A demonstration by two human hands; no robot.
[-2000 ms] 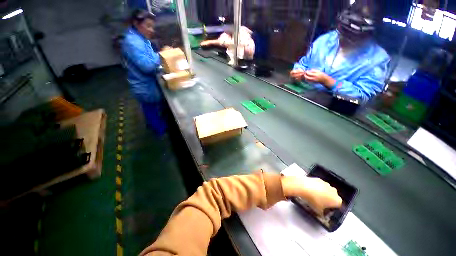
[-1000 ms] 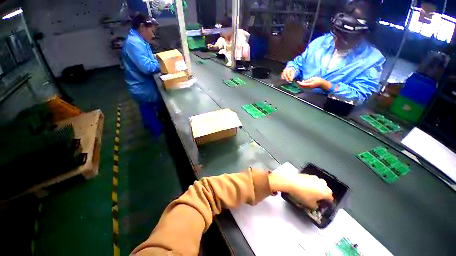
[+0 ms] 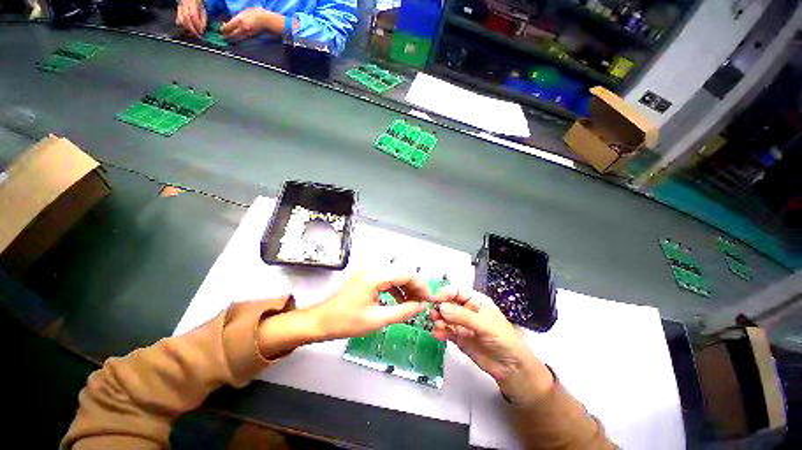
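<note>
A green circuit board (image 3: pixel 400 347) lies on white paper (image 3: pixel 237 290) in front of me. My left hand (image 3: pixel 374 308) is over the board's upper part, its thumb and forefinger curved toward my right hand. My right hand (image 3: pixel 479 334) is just right of it, its fingertips pinched together close to the left fingertips. Any small part between the fingers is too small to make out. The left black bin (image 3: pixel 310 226) holds white components. The right black bin (image 3: pixel 516 283) holds small dark components.
More green boards lie along the dark green belt (image 3: pixel 290 132), one beyond the bins (image 3: pixel 406 142). A cardboard box (image 3: pixel 44 198) stands at the left, another (image 3: pixel 609 130) at the far right. Across the belt a person in blue sleeves (image 3: pixel 321 22) handles a board beside white paper (image 3: pixel 466 104).
My view has swung right and down. My left hand has left the left bin and is now over the board. My right hand and the right bin have come into view.
</note>
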